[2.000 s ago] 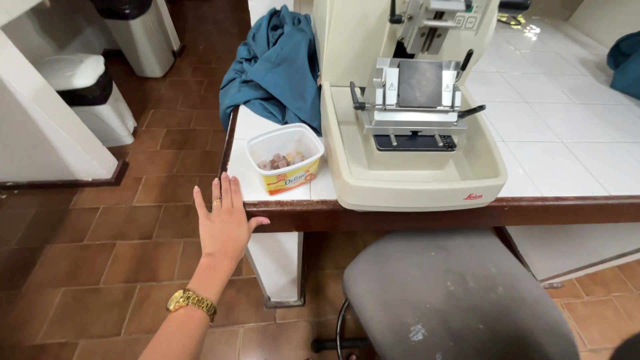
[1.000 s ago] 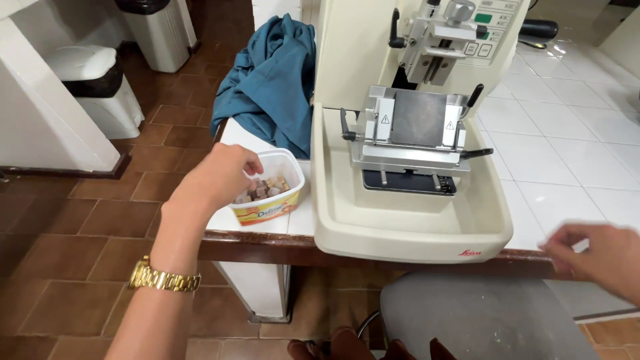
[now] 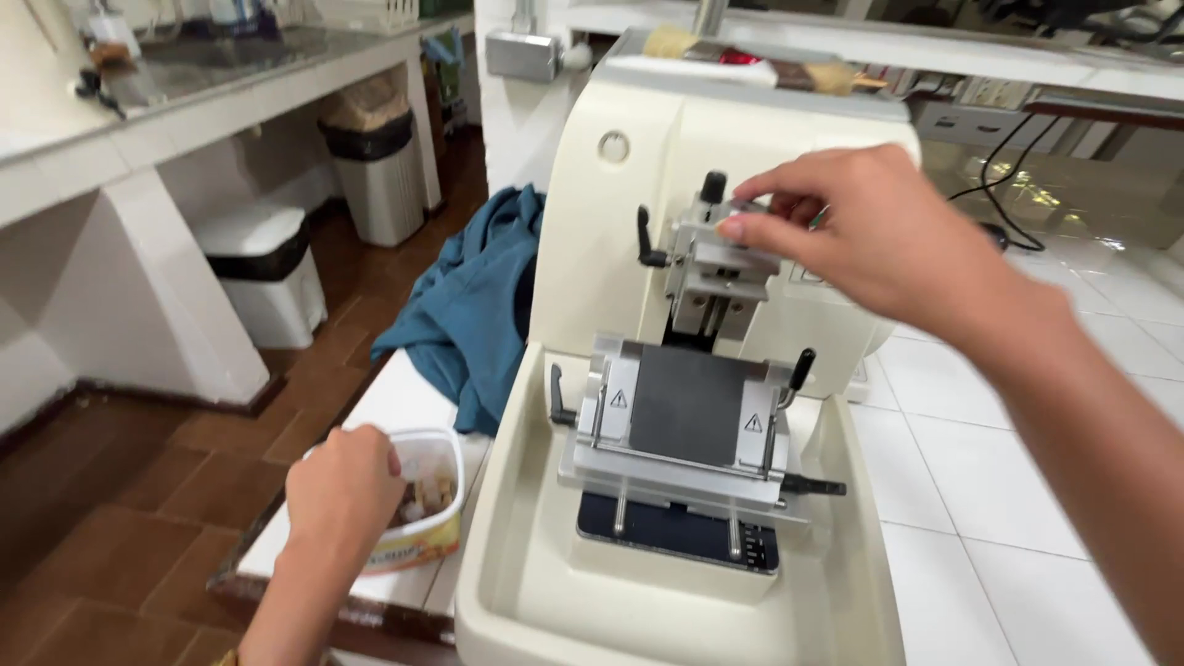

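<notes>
A cream-coloured rotary microtome [image 3: 499, 518] stands on the white-tiled counter. My right hand [image 3: 832, 222] is at its metal specimen clamp [image 3: 717, 287], thumb and fingers against the upper part; whether they grip it is hard to tell. Below the clamp sits the knife holder [image 3: 689, 407] with its dark plate and black levers. My left hand [image 3: 342, 490] is at the left rim of a plastic margarine tub [image 3: 421, 541], its fingertips hidden behind the hand. Small pale and brownish pieces [image 3: 430, 495] lie inside the tub.
Blue cloth [image 3: 481, 296] lies between the tub and the microtome's body. Brushes [image 3: 758, 69] rest on top of the microtome. Black cables [image 3: 1008, 185] run across the counter at right. Lidded bins [image 3: 268, 287] stand on the brown floor at left, beyond the counter's edge.
My right hand has moved from beside the microtome's front right corner up to the specimen clamp. My left hand came from the counter edge to the tub and remains there. The view has tilted up.
</notes>
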